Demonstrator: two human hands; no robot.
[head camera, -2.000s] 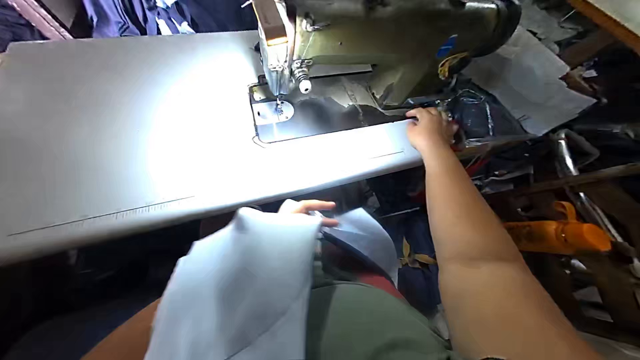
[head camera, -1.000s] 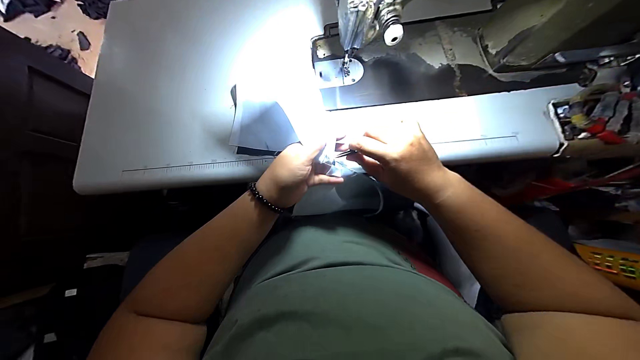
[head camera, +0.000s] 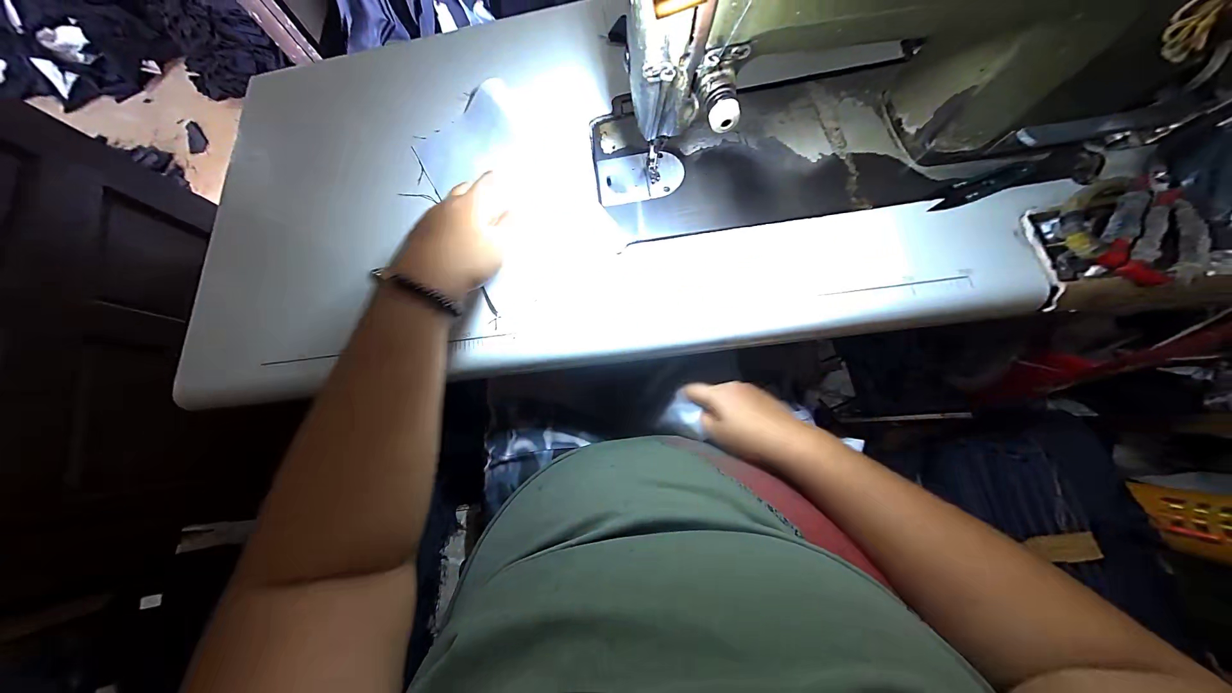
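My left hand (head camera: 452, 236), with a dark bead bracelet at the wrist, rests on or just over a pale fabric piece (head camera: 472, 135) on the sewing table, left of the needle. Glare hides the piece's edges and my fingertips. Below the table's front edge, my right hand (head camera: 746, 419) is blurred and has its fingers around or against a whitish cloth (head camera: 685, 416). The presser foot (head camera: 654, 166) of the industrial sewing machine (head camera: 828, 58) stands over the needle plate (head camera: 626, 180), away from both hands.
Black-handled thread snips (head camera: 982, 185) lie on the right of the table (head camera: 914, 236). An opening at its right end holds rag-like scraps (head camera: 1136, 236). Dark cloth scraps (head camera: 217, 43) cover the floor at the upper left. A yellow plastic basket (head camera: 1189, 520) stands at the lower right.
My hands were together with cloth at the table's front edge one second ago. The left has moved up and left over the table, the right down below the edge.
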